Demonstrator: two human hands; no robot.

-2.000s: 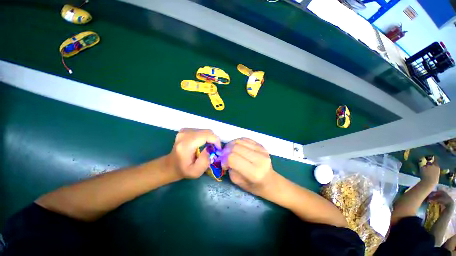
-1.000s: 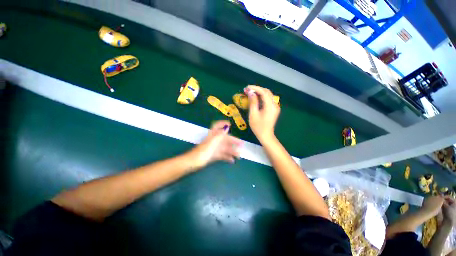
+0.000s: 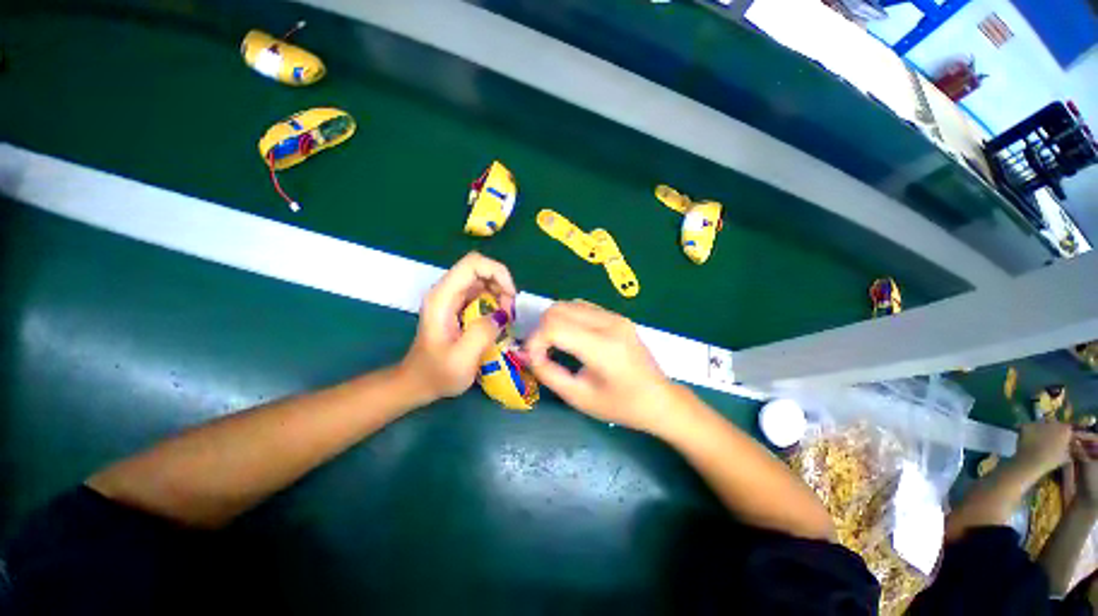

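A yellow toy shell (image 3: 508, 375) with blue marks and red and dark parts inside is held over the near edge of the green bench. My left hand (image 3: 458, 331) grips its upper left side. My right hand (image 3: 596, 361) is at its right side, with thumb and fingers pinched close to the red parts at the opening. Whether the fingertips hold a wire or a small part is too small to tell.
On the green belt (image 3: 397, 217) lie several yellow shells, one (image 3: 307, 138) with a red lead, and flat yellow pieces (image 3: 590, 248). A pale rail (image 3: 241, 235) edges the bench. At right are a white cap (image 3: 783, 422), a parts bag (image 3: 843, 481) and another person's hands (image 3: 1045, 445).
My hands have come back from the belt and together at the bench edge, now with a yellow shell. The belt pieces have shifted in view, and a shell with a flat piece shows uncovered.
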